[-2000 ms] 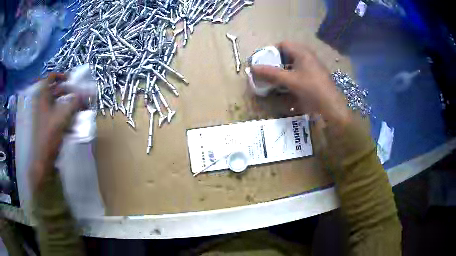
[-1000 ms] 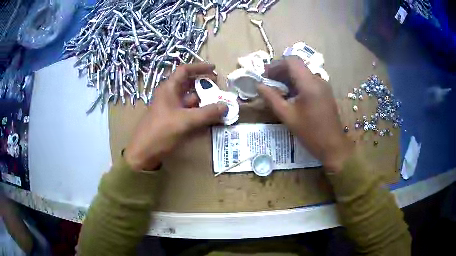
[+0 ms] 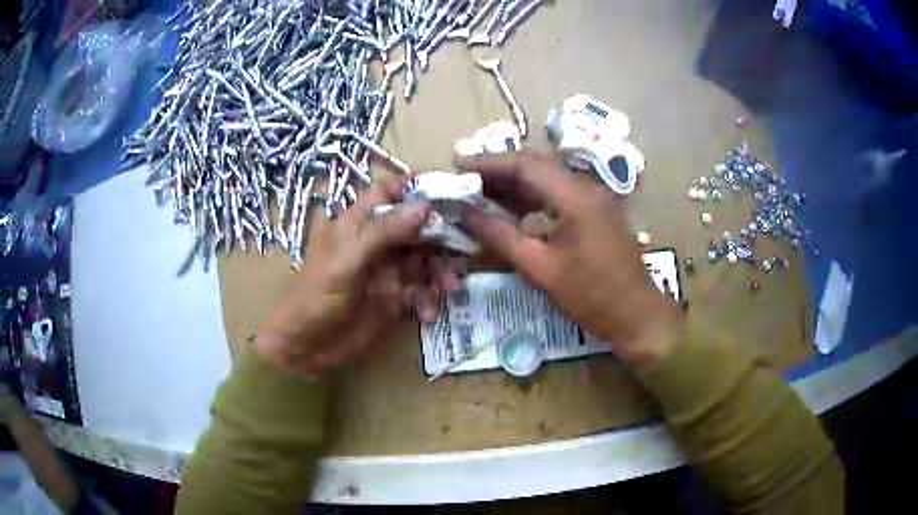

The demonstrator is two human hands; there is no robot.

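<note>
My left hand (image 3: 352,262) and my right hand (image 3: 564,236) meet in front of me and both hold white plastic bodies (image 3: 450,187), partly hidden by the fingers. How many are held I cannot tell. More white bodies (image 3: 592,129) lie on the cardboard beyond my right hand, one with a dark oval opening. Another white piece (image 3: 490,139) lies just behind my fingers. The backing card (image 3: 468,327) lies below my hands, with the grease cup (image 3: 520,353) and a thin stick (image 3: 458,364) on it.
A large pile of forked metal shafts (image 3: 272,111) is at upper left, with a loose shaft (image 3: 508,93) beside it. Small metal fittings (image 3: 750,206) are scattered at right. A pale board (image 3: 146,312) and dark printed packaging (image 3: 45,322) are at left. Part of a person shows at lower left.
My hands have come together, bringing the white bodies they held apart into contact. Earlier still, my left hand was far left over the pale board. The view has shifted slightly.
</note>
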